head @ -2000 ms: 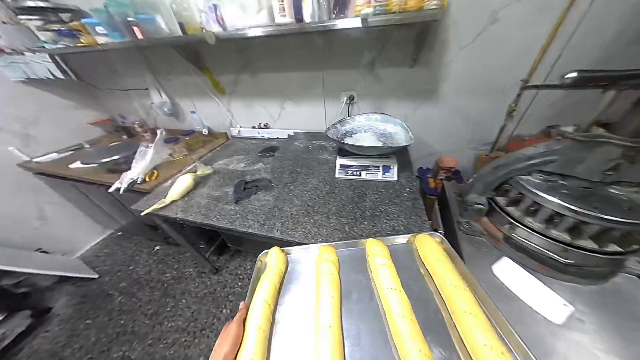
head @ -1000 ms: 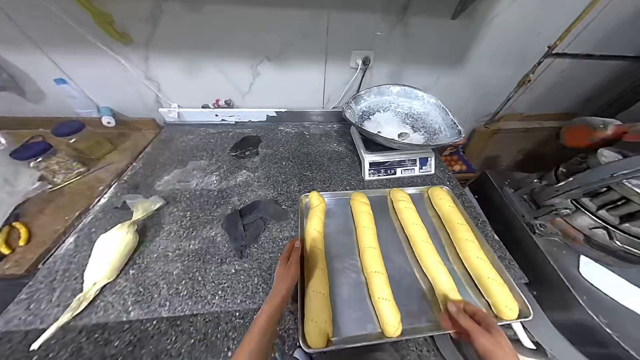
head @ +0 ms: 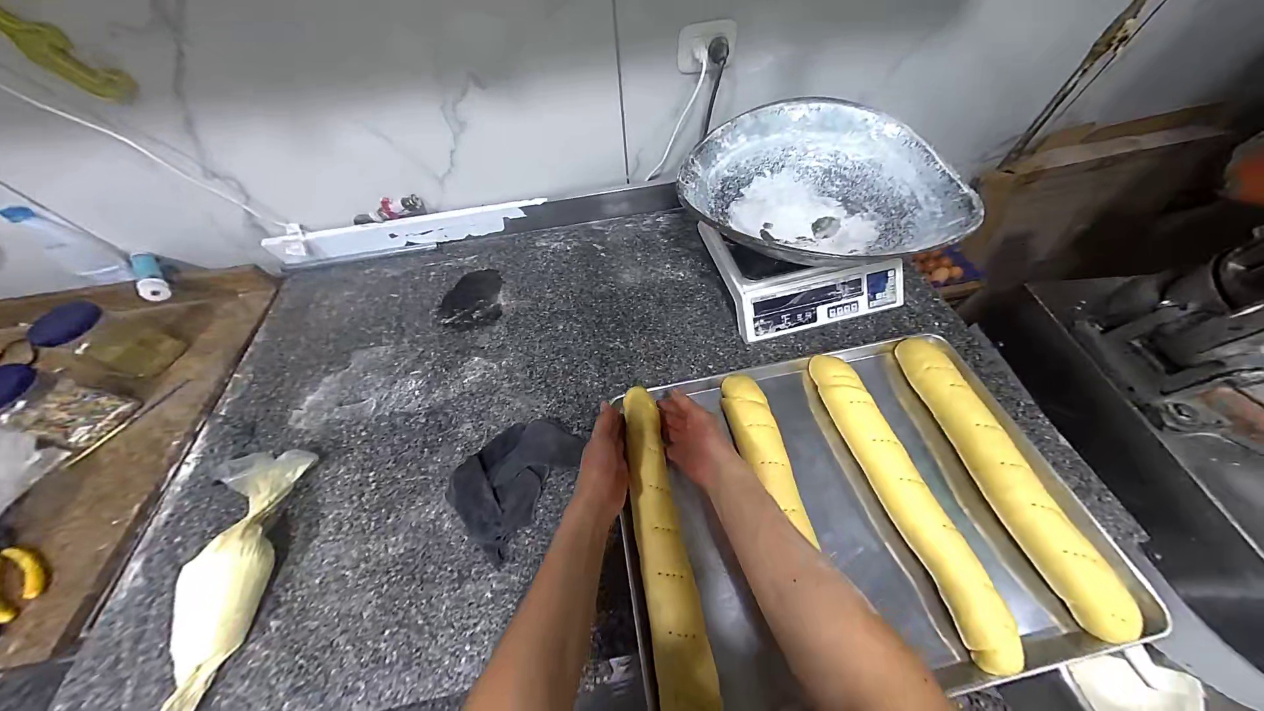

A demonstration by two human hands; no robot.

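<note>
A metal baking tray (head: 810, 390) lies on the speckled stone counter, bearing several long yellow dough rolls marked with rows of small holes. My left hand (head: 603, 459) is at the outer side of the leftmost dough roll (head: 662, 553), near its far end and the tray's left edge. On that roll's other side is my right hand (head: 694, 434), between it and the second dough roll (head: 765, 444), which my forearm partly covers. The fingertips of both hands flank the roll; whether they press on it is not clear. Two more rolls lie to the right.
Behind the tray, a digital scale (head: 820, 301) bears a metal pan (head: 834, 178) with white powder. A dark cloth (head: 509, 484) lies left of my hands, a filled piping bag (head: 222, 592) farther left. A wooden board (head: 188, 395) holds jars and bags. Machinery (head: 1205, 326) stands at the right.
The tray now rests farther onto the counter than two seconds ago. My right hand has moved from the tray's near edge to the leftmost roll; my left hand has moved toward that roll's far end.
</note>
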